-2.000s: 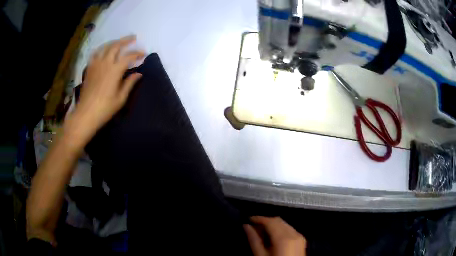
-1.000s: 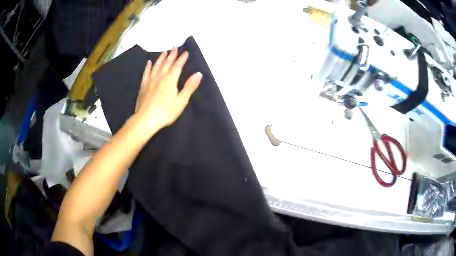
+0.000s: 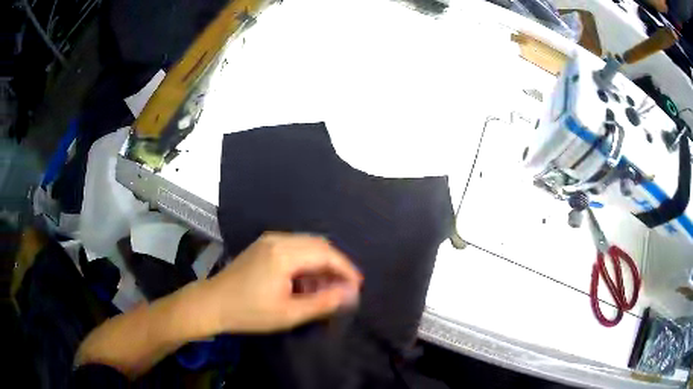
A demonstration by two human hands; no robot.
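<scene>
A dark garment panel lies flat on the left half of the sewing table, its curved cut-out facing the machine side. Its lower part runs over the near table edge. My left hand is above the panel's lower part, thumb and fingertips curled together. Blur hides whether they pinch any cloth. My right hand is not in view. The white sewing machine head stands at the right, with its presser foot above the bed plate. Nothing dark lies under the foot.
Red-handled scissors lie right of the needle. A brown tab sits beside the panel's right edge. A plastic-wrapped packet is at the table's right edge. White and dark cloth pieces are heaped beyond the worn yellow-brown left edge.
The panel now lies with its curved end turned toward the machine and nearer to me. My left hand has come down off its top end and curled. The view has shifted left. My right hand has left view.
</scene>
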